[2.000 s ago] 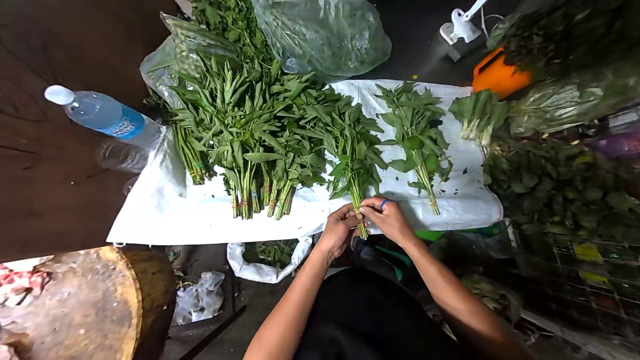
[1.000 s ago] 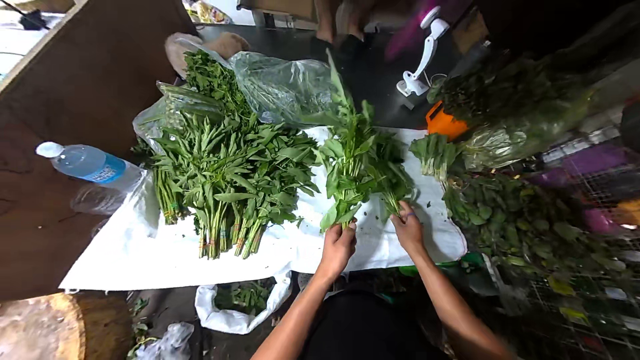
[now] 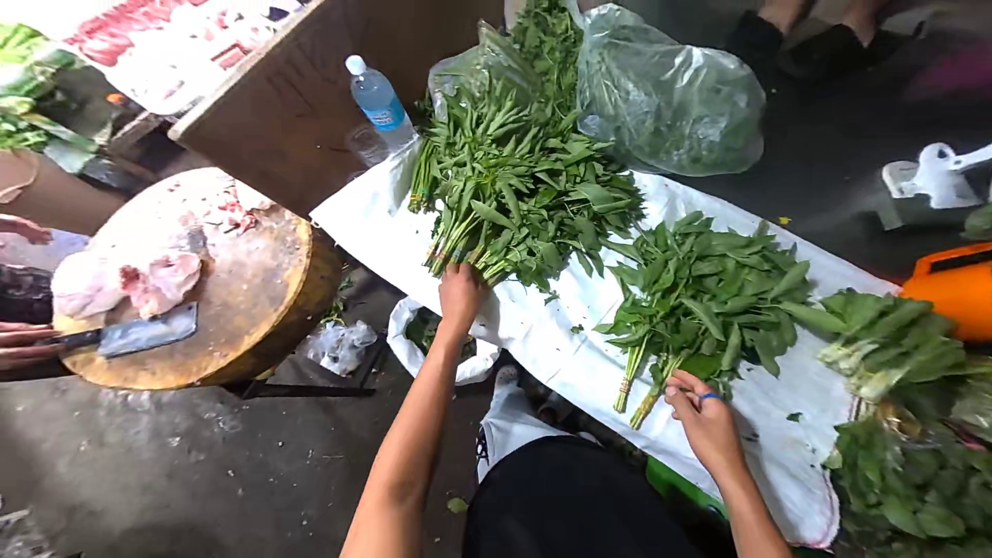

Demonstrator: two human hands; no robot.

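My left hand (image 3: pixel 460 294) is at the stem ends of the large pile of leafy green bunches (image 3: pixel 535 194), its fingers hidden among the stems, so its hold is unclear. My right hand (image 3: pixel 701 411) is beside the stems of a leafy bunch (image 3: pixel 721 287), with a blue band on one finger; whether it grips them is unclear. Another banded bunch (image 3: pixel 632 372) lies just left of it. All rest on a white woven sack sheet (image 3: pixel 535 318).
A co-worker's hand (image 3: pixel 27 345) is on a cleaver (image 3: pixel 147 331) over a round chopping block (image 3: pixel 256 310) with raw meat. A water bottle (image 3: pixel 380 101), plastic bag (image 3: pixel 666 93), orange object (image 3: pixel 957 287) and more greens (image 3: pixel 914 480) surround the sheet. An open white sack (image 3: pixel 480 368) stands below.
The view has swung left, bringing the chopping block further in. My left hand has moved from the middle bunches to the large pile's stems. The bunch it held upright one second ago now lies down.
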